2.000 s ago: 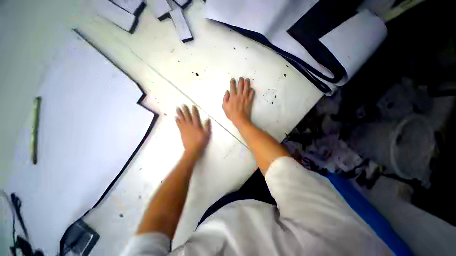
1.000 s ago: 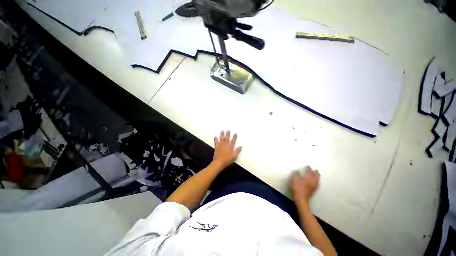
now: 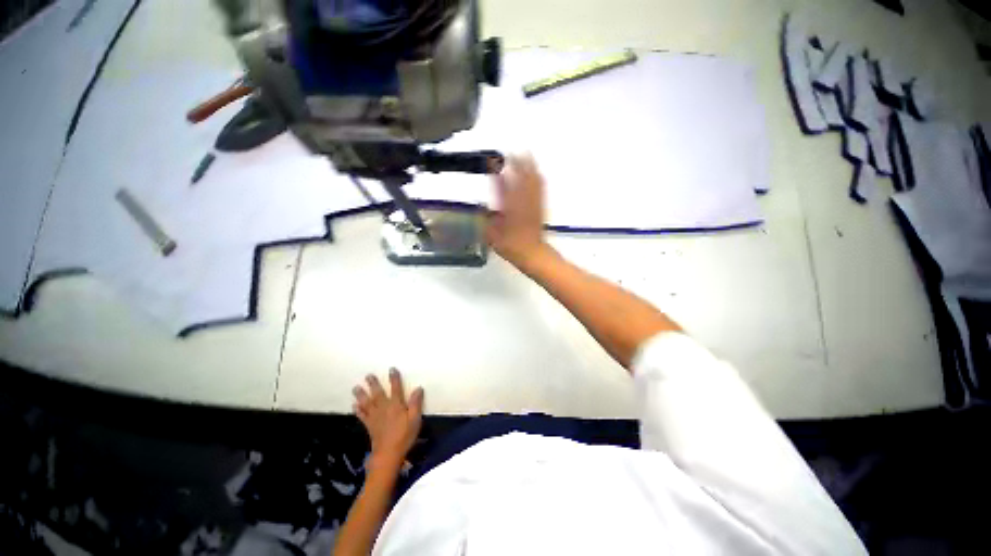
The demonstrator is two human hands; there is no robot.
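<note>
The cutting machine point(image 3: 369, 81), with a blue and grey motor body, fills the upper middle. Its thin upright knife part runs down to a flat grey base plate point(image 3: 440, 239) at the dark edge of the white-topped fabric lay point(image 3: 652, 141). My right hand point(image 3: 519, 212) is blurred, raised just right of the base plate, by the end of the machine's dark handle point(image 3: 462, 162); whether it grips is unclear. My left hand point(image 3: 388, 416) lies with fingers spread on the white table point(image 3: 543, 348) near its front edge, holding nothing.
A yellowish bar point(image 3: 581, 73) and a greyish bar point(image 3: 145, 222) lie on the paper. A dark iron-like tool point(image 3: 252, 125) with an orange-brown handle and a small green tool point(image 3: 202, 167) lie left of the machine. Cut pieces point(image 3: 858, 103) are at the right. Scraps point(image 3: 261, 510) lie below the table.
The view has turned, and the machine shows larger. My right hand has moved up from the bare table to beside the machine's base plate and handle. My left hand stays near the table edge.
</note>
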